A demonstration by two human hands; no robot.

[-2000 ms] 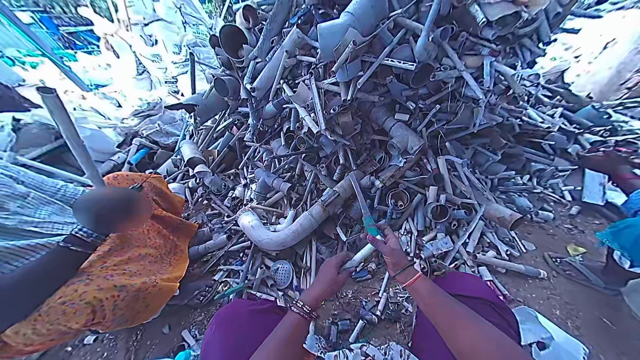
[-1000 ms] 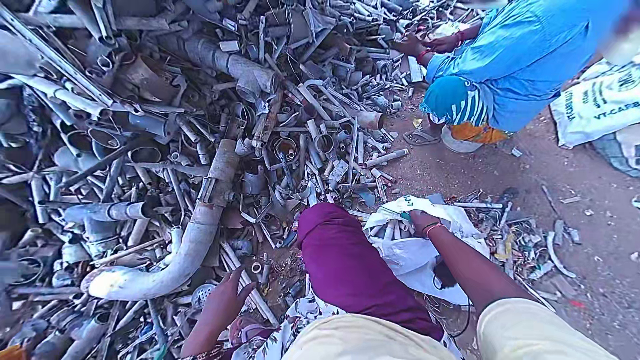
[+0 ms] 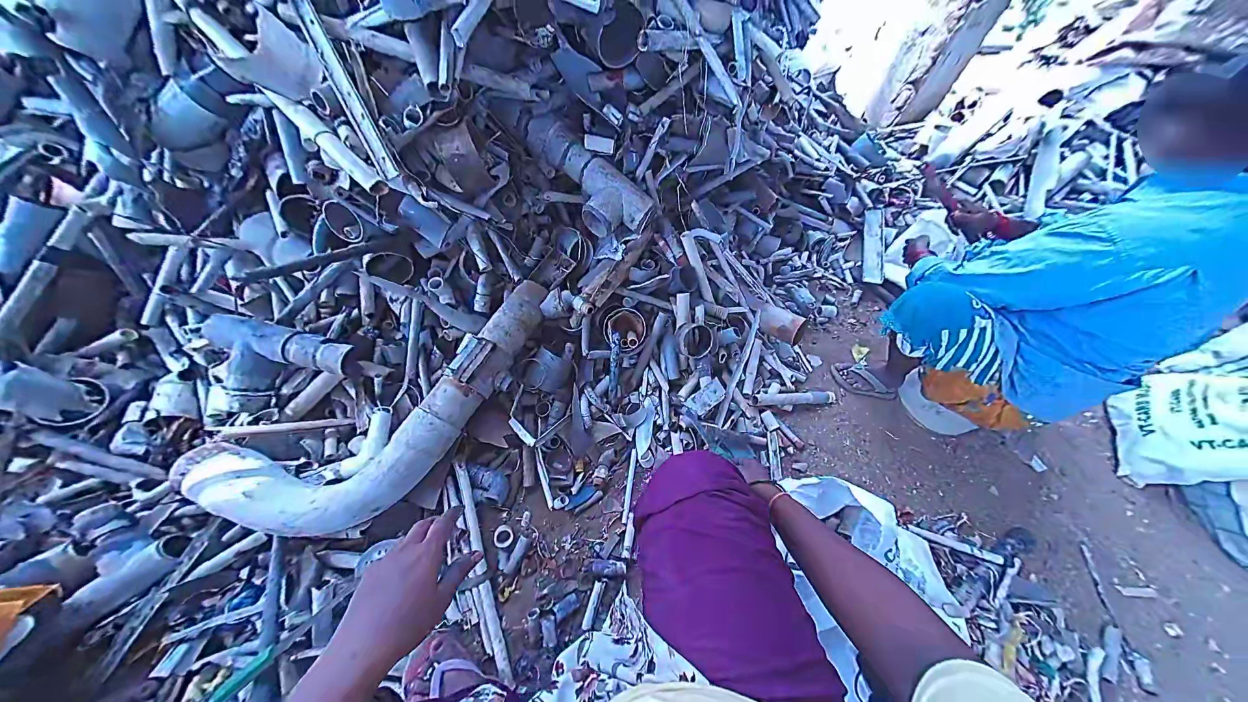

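My left hand (image 3: pixel 414 575) hovers palm down at the lower middle-left, fingers spread and holding nothing. Just beyond it lies a large bent plastic pipe (image 3: pixel 409 453), pale and dirty at the elbow. My right hand (image 3: pixel 753 472) reaches down past my purple-covered knee (image 3: pixel 717 556), at the edge of the scrap pile; its fingers are mostly hidden, and whether it grips anything does not show. A dull greenish piece (image 3: pixel 726 444) lies close to its fingertips. Beneath my right forearm is a white woven sack (image 3: pixel 877 531). Short pipe pieces (image 3: pixel 507 536) are scattered between my hands.
A tall heap of scrap plastic pipes and fittings (image 3: pixel 458 156) fills the left and centre. At the right, a person in blue (image 3: pixel 1072 283) crouches by the pile. Behind that person lies a printed white sack (image 3: pixel 1185 424). Bare soil (image 3: pixel 877 439) shows between us.
The green-handled knife and pale pipe piece seen in my hands two seconds ago no longer show there. My right hand has moved from over the white sack to the pile's edge. The view has swung right.
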